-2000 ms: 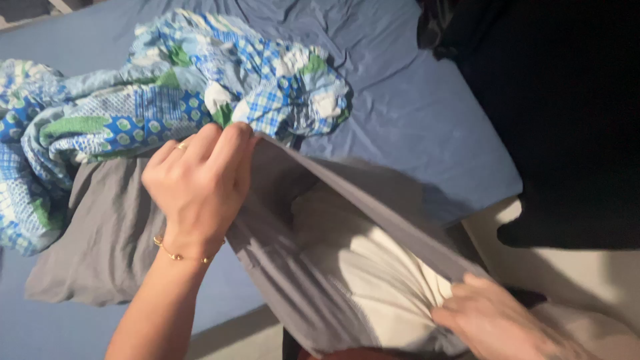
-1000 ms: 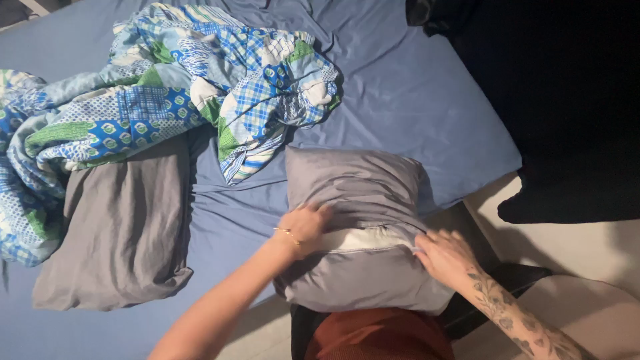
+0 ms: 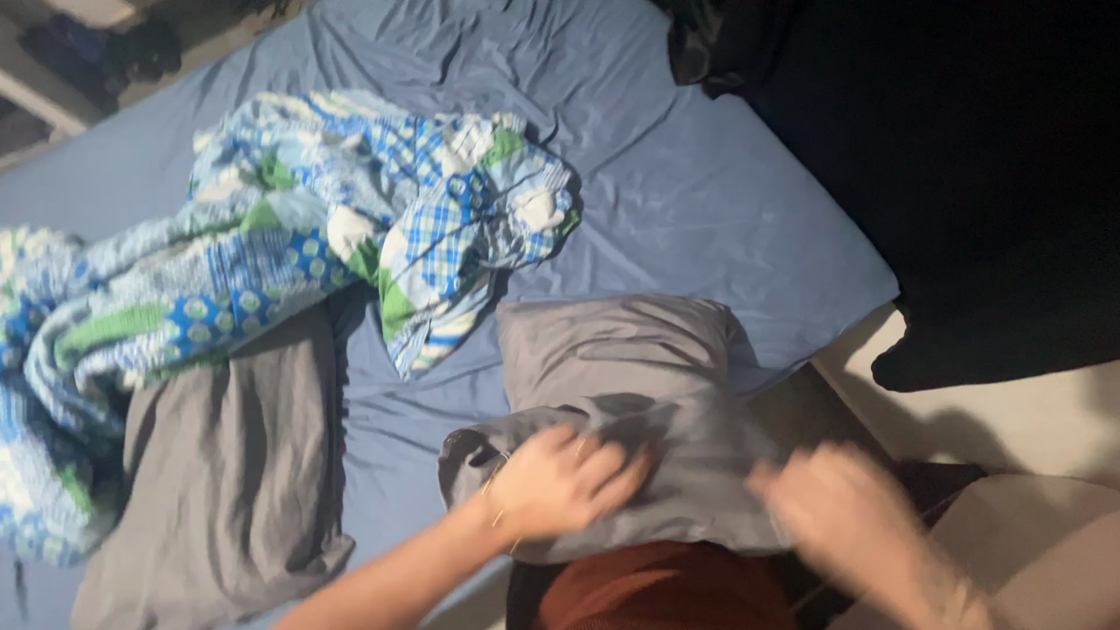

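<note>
A pillow in a grey pillowcase [image 3: 626,350] lies at the near edge of the bed, against the front of my body. My left hand [image 3: 569,481], with a thin gold bracelet at the wrist, is on the pillowcase's gathered cloth, fingers bent; whether it grips the cloth is unclear. At the pillow's right side is my right hand [image 3: 840,499], blurred, its fingers near the cloth; its hold cannot be made out. The pillow's white inside is not visible.
A blue fitted sheet [image 3: 647,201] covers the mattress. A crumpled blue, green and white patchwork quilt [image 3: 297,254] lies across it, partly over a second grey pillow [image 3: 236,472]. Black cloth [image 3: 962,175] hangs at the right, above a pale floor [image 3: 1032,437].
The pillowcase's opening, held wide at first and later showing a strip of white, is now covered by grey cloth. My right hand has moved off the strip to the pillow's right side.
</note>
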